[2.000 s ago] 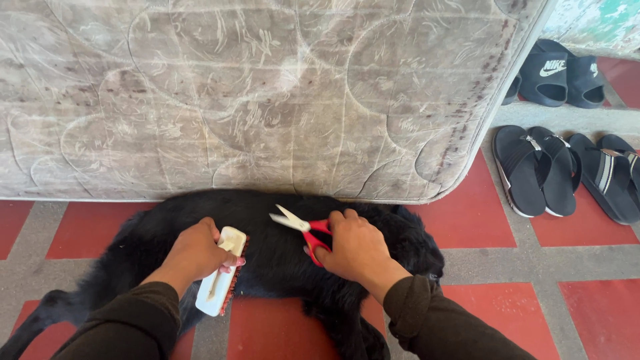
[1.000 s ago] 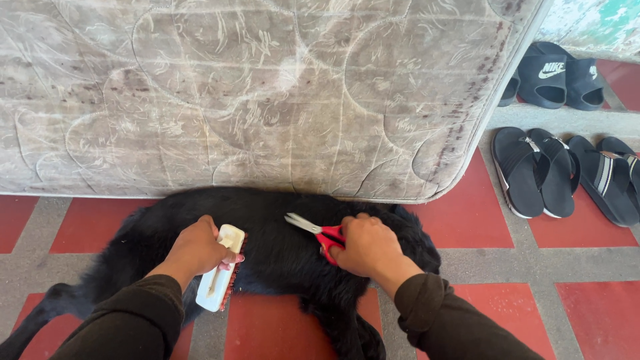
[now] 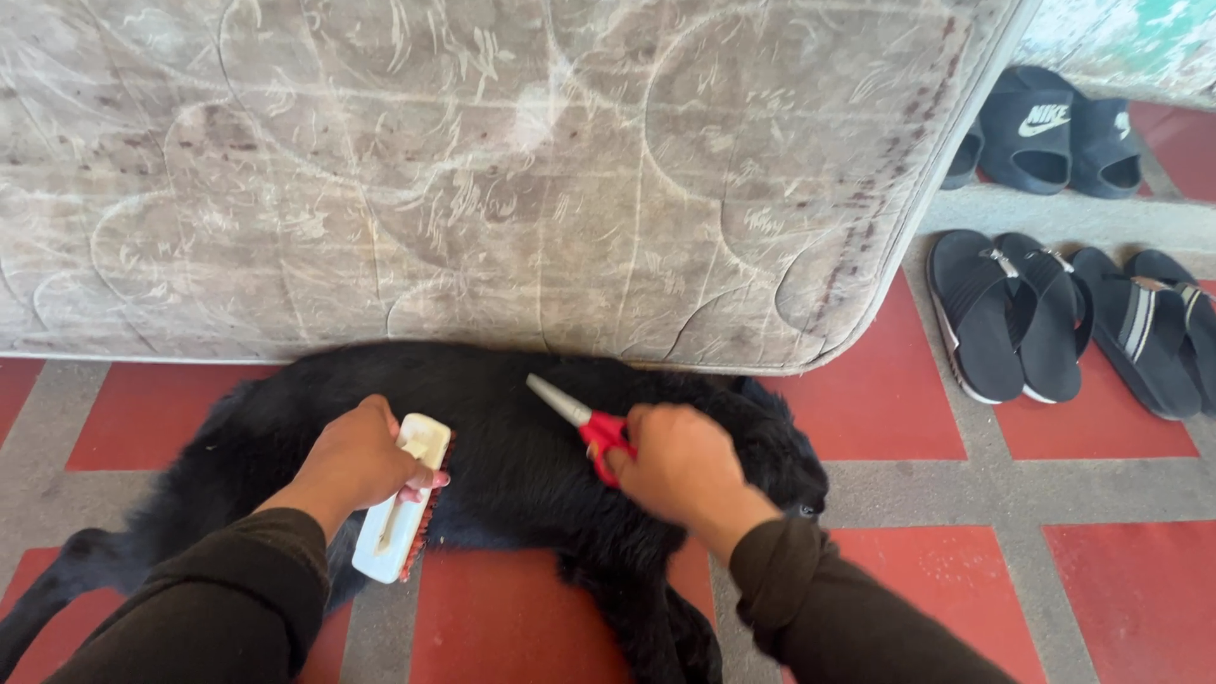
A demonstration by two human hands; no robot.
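Note:
A black dog (image 3: 513, 475) lies on its side on the tiled floor, its head to the right. My left hand (image 3: 366, 456) grips a white-backed brush (image 3: 385, 546) with reddish bristles, held over the dog's flank. In my right hand (image 3: 679, 465) is a pair of scissors (image 3: 560, 401) with red handles; the blades look closed and point up and left above the dog's shoulder area. Whether the brush or the scissors touch the coat is not clear.
A stained quilted mattress (image 3: 475, 190) stands on edge right behind the dog. Black sandals (image 3: 1007, 318) lie on the red-tiled floor (image 3: 883, 399) at the right, with dark slides (image 3: 1026, 142) on a ledge behind them.
The scissors' blades, spread apart two seconds ago, are now together. My right hand has shifted slightly to the right since then. My left hand with the brush has hardly moved.

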